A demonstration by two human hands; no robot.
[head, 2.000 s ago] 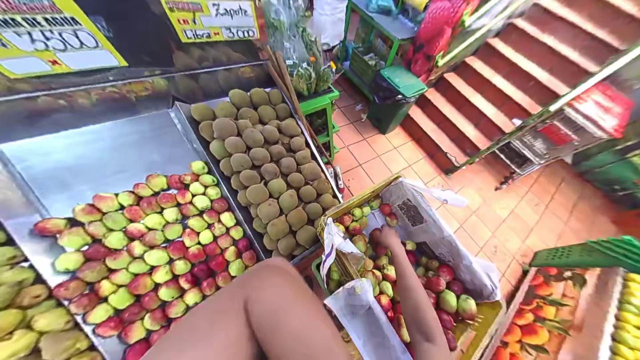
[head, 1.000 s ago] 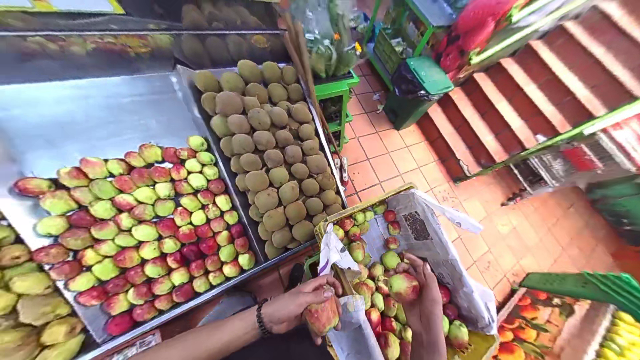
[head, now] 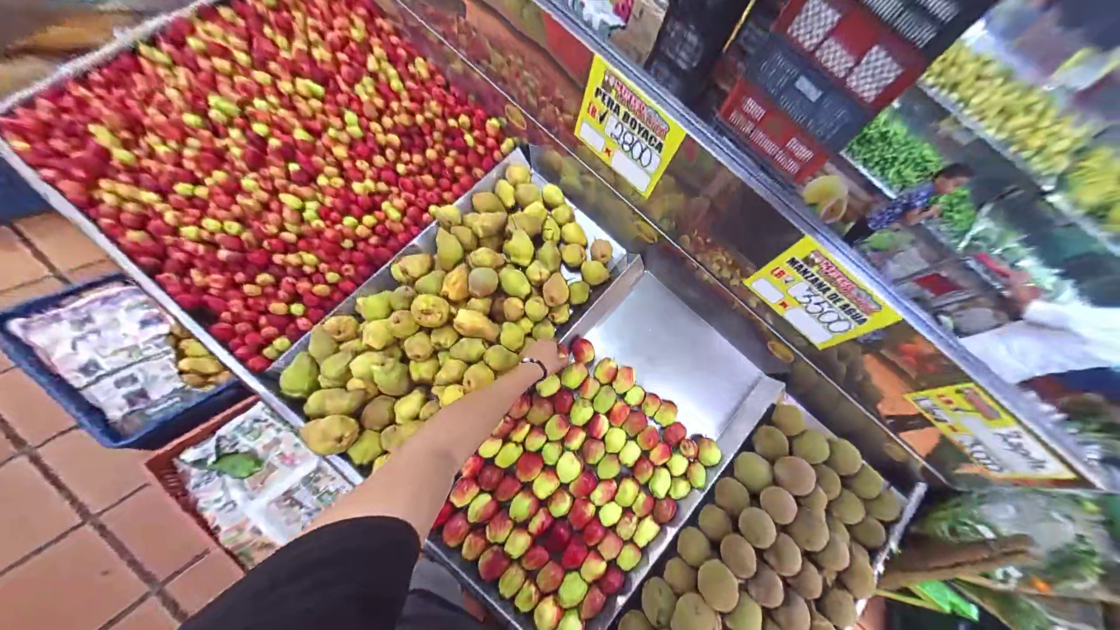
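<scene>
My left hand [head: 547, 354], with a dark bracelet at the wrist, reaches to the back left corner of a metal bin of red-and-green apples [head: 569, 464]. Its fingers are against or just beside a red apple [head: 582, 350]; whether they grip it cannot be told, as the fingertips are mostly hidden. The apples lie in close rows, with bare metal [head: 682, 341] behind them. Yellow-green pears [head: 437, 324] fill the bin to the left, beneath and beside my left forearm. My right hand is out of view.
Brown round fruits [head: 770, 516] fill the right bin; small red and yellow fruits [head: 262, 175] fill a big bin at left. Yellow price signs [head: 630, 127] hang along the back ledge. A blue crate [head: 114, 350] and red crate [head: 254, 472] stand on the tiles. Beyond are a person [head: 910, 206] and a white sleeve [head: 1067, 332].
The view has swung far left, away from the box of apples and the stairs. My left hand has gone from beside that box to the bin's back corner; my right hand has left view.
</scene>
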